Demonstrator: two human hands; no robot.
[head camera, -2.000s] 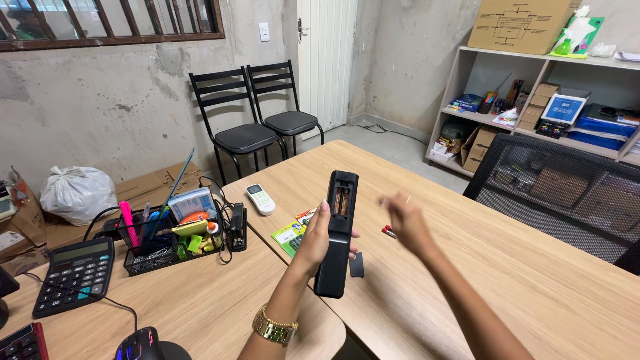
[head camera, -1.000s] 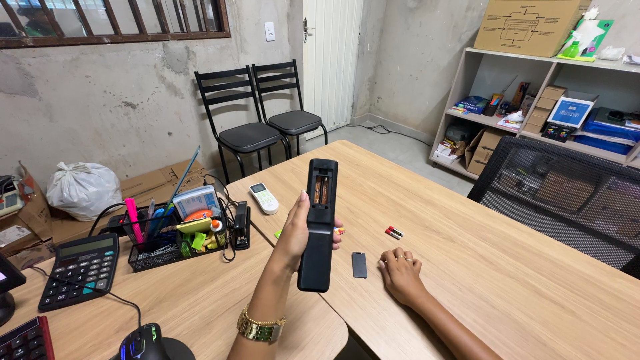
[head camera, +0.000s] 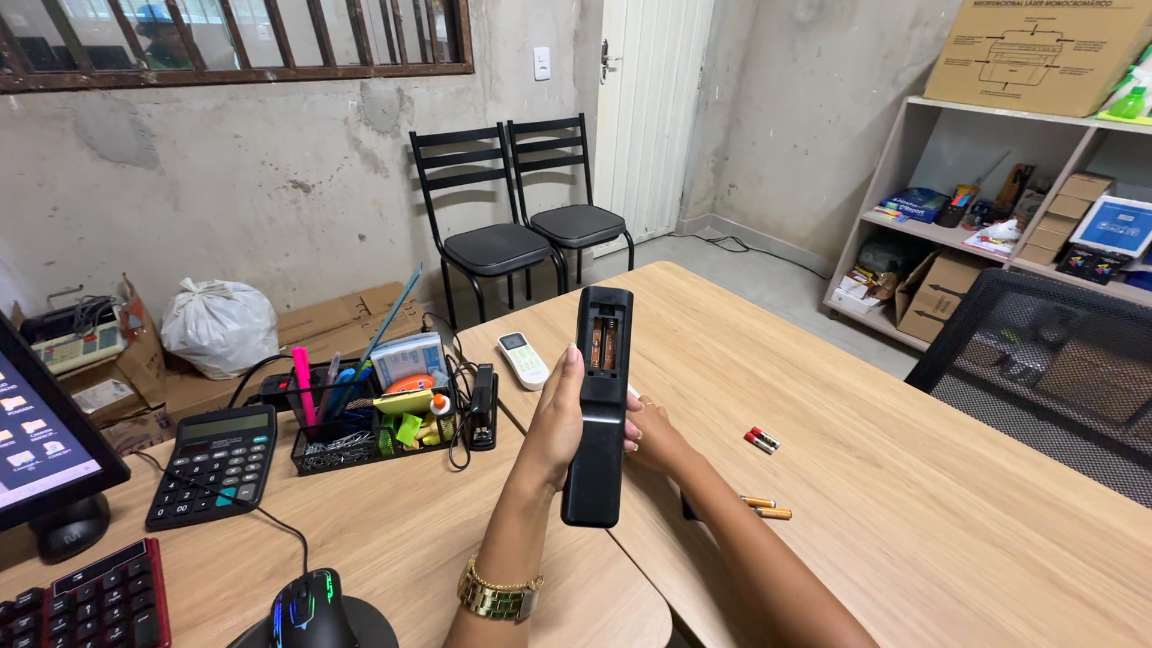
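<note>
My left hand (head camera: 556, 423) holds a long black remote control (head camera: 594, 459) upright, its back towards me. Its battery compartment (head camera: 604, 342) is uncovered, with brown, elongated shapes inside. Beside and partly behind the remote is my right hand (head camera: 661, 436); its fingertips are hidden, and a small white edge shows near them. Two red-and-dark batteries (head camera: 762, 439) lie on the wooden table, right of my right hand. Orange batteries (head camera: 772, 513) lie just right of my right forearm, which partly covers a dark flat piece (head camera: 690, 507).
A white remote (head camera: 522, 360) lies behind my left hand. To the left are a black mesh desk organizer (head camera: 378, 450), a stapler (head camera: 483, 409), a calculator (head camera: 213, 463), a mouse (head camera: 308, 612) and a keyboard (head camera: 90, 598). A mesh-backed chair (head camera: 1044, 360) stands at the right.
My right hand has moved left from the table, beside the dark flat piece, to behind the remote. Orange batteries now show near where it rested. My left hand still holds the black remote.
</note>
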